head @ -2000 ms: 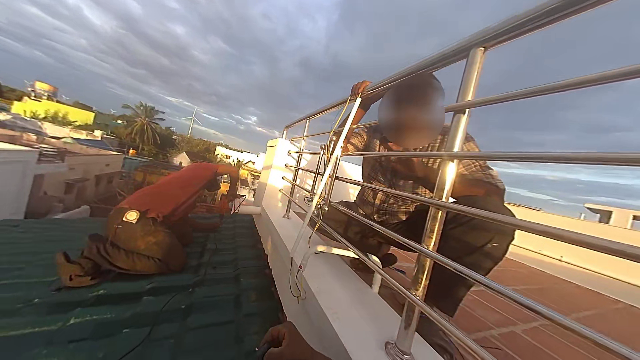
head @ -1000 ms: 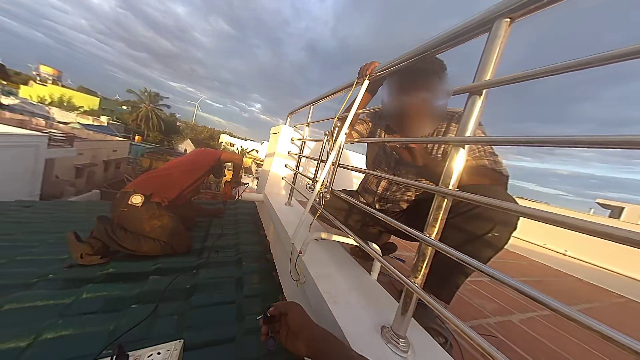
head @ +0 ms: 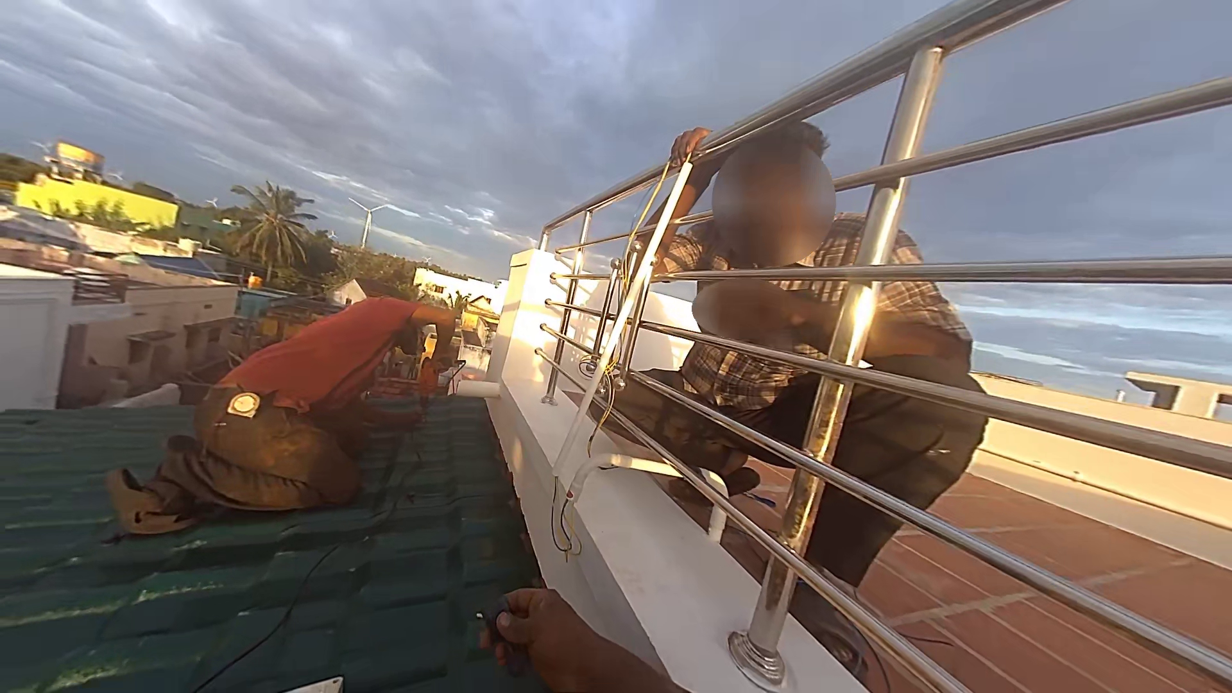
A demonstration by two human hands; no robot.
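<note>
At the bottom centre, my right hand (head: 558,635) is closed around a small dark object (head: 499,630) with a metal tip, possibly a plug; its exact kind is unclear. The hand is above the edge of the green tiled roof (head: 385,616), beside the white parapet (head: 635,558). My left hand is out of view. A white pipe (head: 626,308) leans from the parapet against the steel railing (head: 871,241), with yellow and dark wires (head: 608,409) along it. Their loose ends hang by the parapet's side. A bent white pipe (head: 654,466) lies over the parapet top.
Behind the railing crouches a person in a checked shirt (head: 751,361), one hand at the top rail by the pipe's end. Another person in a red top (head: 322,356) kneels bent over on the roof at left. A dark cable (head: 289,606) crosses the tiles near a white corner (head: 322,685).
My right hand, mostly below the frame two seconds ago, shows more fully now with the dark object. The white socket board seen one second ago is mostly out of view.
</note>
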